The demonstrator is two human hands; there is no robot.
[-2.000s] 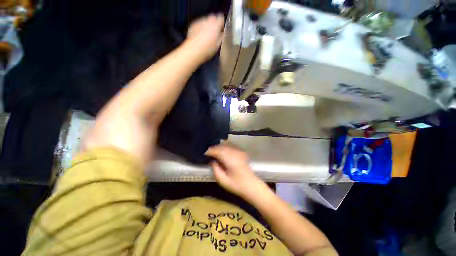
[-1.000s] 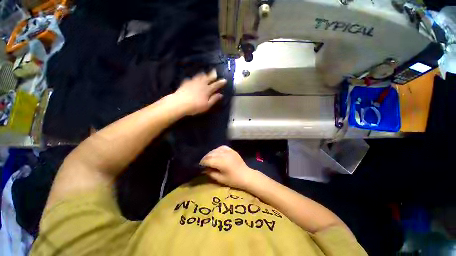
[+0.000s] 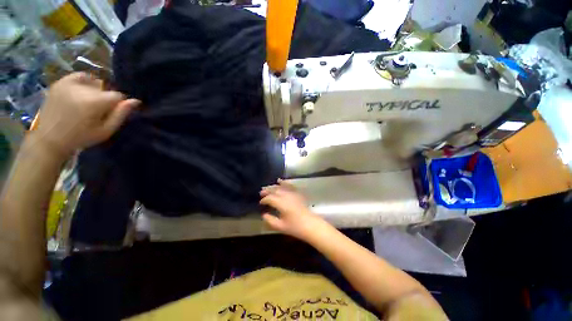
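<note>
Black cloth (image 3: 194, 119) lies in a large, wrinkled mass over the table, left of the sewing machine (image 3: 401, 100) marked "TYPICAL". Its right edge reaches the lit needle area (image 3: 284, 147). My left hand (image 3: 84, 113) is raised at the cloth's left side, blurred, with the thumb pointing right; it seems to grip the cloth, though the fingertips are partly hidden. My right hand (image 3: 285, 207) rests at the cloth's lower right corner on the pale machine bed (image 3: 364, 194), its fingertips at the cloth edge. The presser foot is too small to make out clearly.
A blue tray (image 3: 497, 197) with a white ring-shaped item stands at the right on an orange-brown surface (image 3: 533, 163). A pale open box (image 3: 448, 241) is below the table's front edge. An orange upright part (image 3: 280, 34) rises behind the machine head. Clutter lies at the upper left.
My left hand has moved from beside the needle to the far left. The cloth now lies spread over the table. My right hand has moved from near my body onto the bed's edge.
</note>
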